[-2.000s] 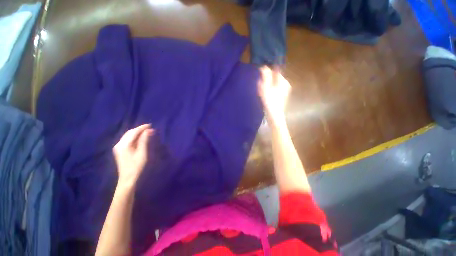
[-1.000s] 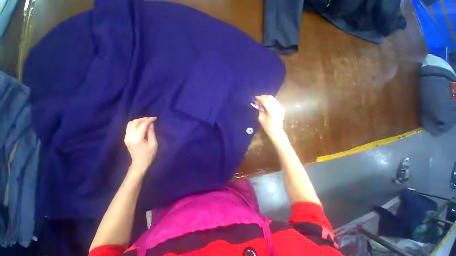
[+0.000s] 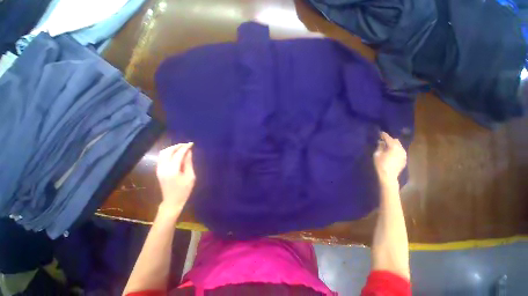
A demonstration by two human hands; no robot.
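The purple garment (image 3: 278, 139) lies spread on the brown table in front of me, slightly blurred, with a narrow sleeve-like part pointing away at its far side. My left hand (image 3: 176, 172) pinches the garment's left edge between thumb and fingers. My right hand (image 3: 390, 157) is at its right side, with fingers curled over the cloth. A small dark tip shows at my right fingertips, too blurred to name surely; the thread snips seen there earlier are not clear now. A small pale dot (image 3: 405, 131) shows near the garment's right edge.
A layered grey-blue pile of garments (image 3: 75, 133) stands at left, with white and light blue pieces (image 3: 87, 17) beyond. A heap of dark garments (image 3: 428, 52) lies at the far right, touching the purple cloth. Yellow tape (image 3: 463, 245) runs along the table's near edge. Dark cloth (image 3: 98, 254) lies below at left.
The view has turned left. The purple garment has been shifted and spread differently, its near edge now at the table's edge. My hands have moved farther apart, the left one now at the garment's left edge.
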